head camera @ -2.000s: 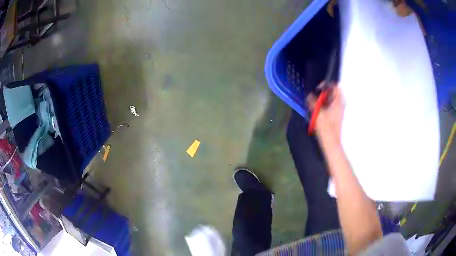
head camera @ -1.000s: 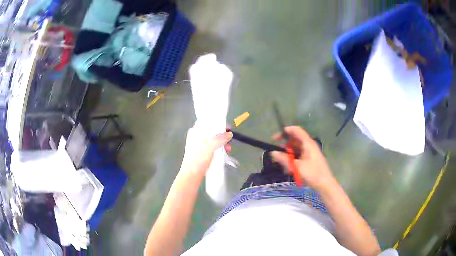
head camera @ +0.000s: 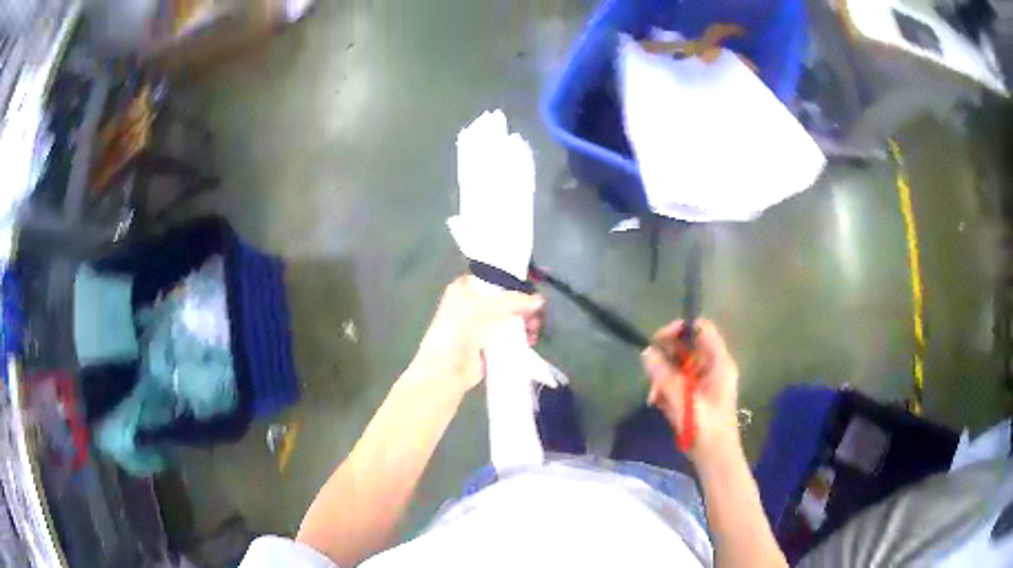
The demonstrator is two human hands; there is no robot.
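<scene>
My left hand [head camera: 489, 322] is closed around a long bundle of gathered white material [head camera: 495, 200], fabric or paper, upright in front of me. A dark strip [head camera: 594, 308] wraps the bundle just above my left hand and stretches to my right hand [head camera: 694, 388]. My right hand holds scissors with red handles [head camera: 688, 405], their dark blades pointing away from me, and the strip's end by its fingers.
A blue bin [head camera: 589, 133] ahead holds a large white sheet [head camera: 711, 144] and brown scraps. A blue basket [head camera: 261, 333] with teal cloth stands left. Another blue bin [head camera: 794, 444] is at lower right, beside a grey-striped sleeve or cloth. Yellow-black tape [head camera: 911, 266] runs along the green floor.
The view has turned. The dark strip now shows around the bundle and is stretched to my right hand. Two seconds ago my right hand with the scissors was beside the large white sheet.
</scene>
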